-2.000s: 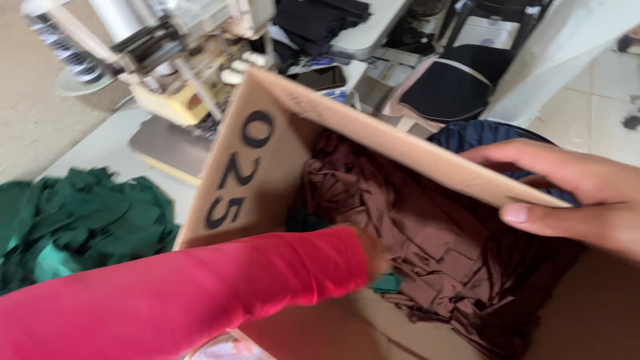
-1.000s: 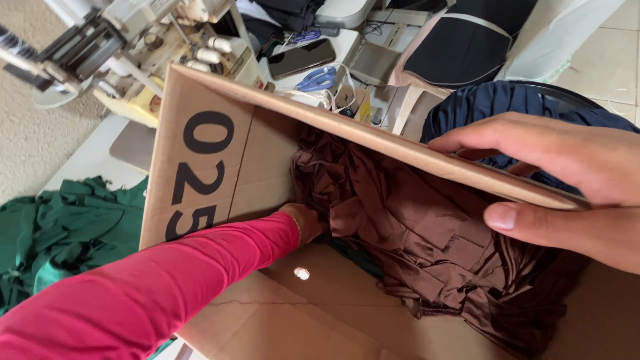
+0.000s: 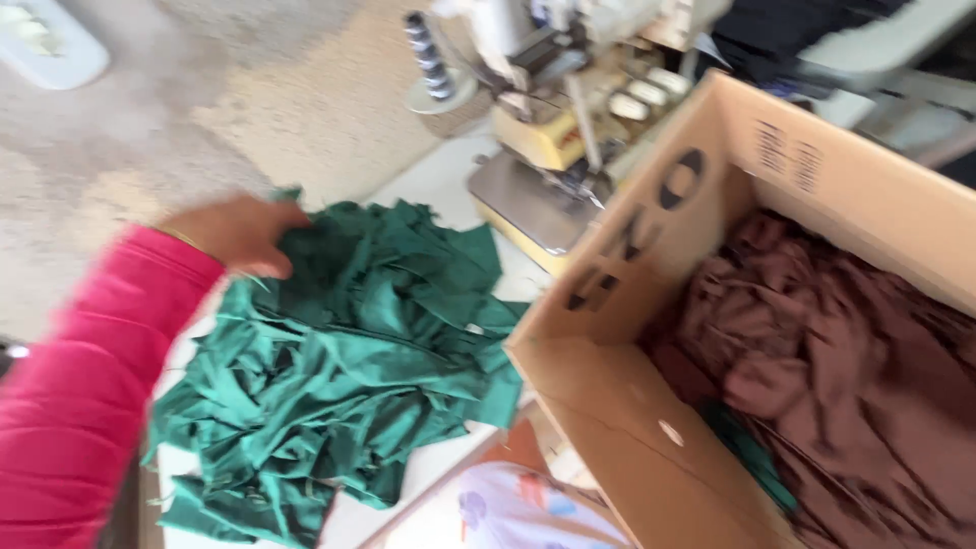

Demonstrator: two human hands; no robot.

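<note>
My left hand [image 3: 236, 232], in a pink sleeve, is at the upper left edge of a heap of green fabric pieces [image 3: 366, 358] on a white table. Its fingers are spread against the cloth; blur hides whether they grip any of it. To the right stands an open cardboard box [image 3: 610, 412] with large printed characters. Crumpled brown fabric [image 3: 831, 366] fills much of it, and a bit of green cloth [image 3: 751, 457] shows beneath the brown. My right hand is out of view.
A sewing machine [image 3: 549, 137] with a metal plate is behind the heap, beside a cone of thread [image 3: 428, 65]. Dark fabric [image 3: 793, 34] lies at the back. Printed light fabric [image 3: 534, 507] is below the table edge. A white container [image 3: 53, 42] is at the upper left.
My left hand has come out of the box and moved left to the green heap. My right hand, earlier on the box's rim, has left the view. The view has swung left.
</note>
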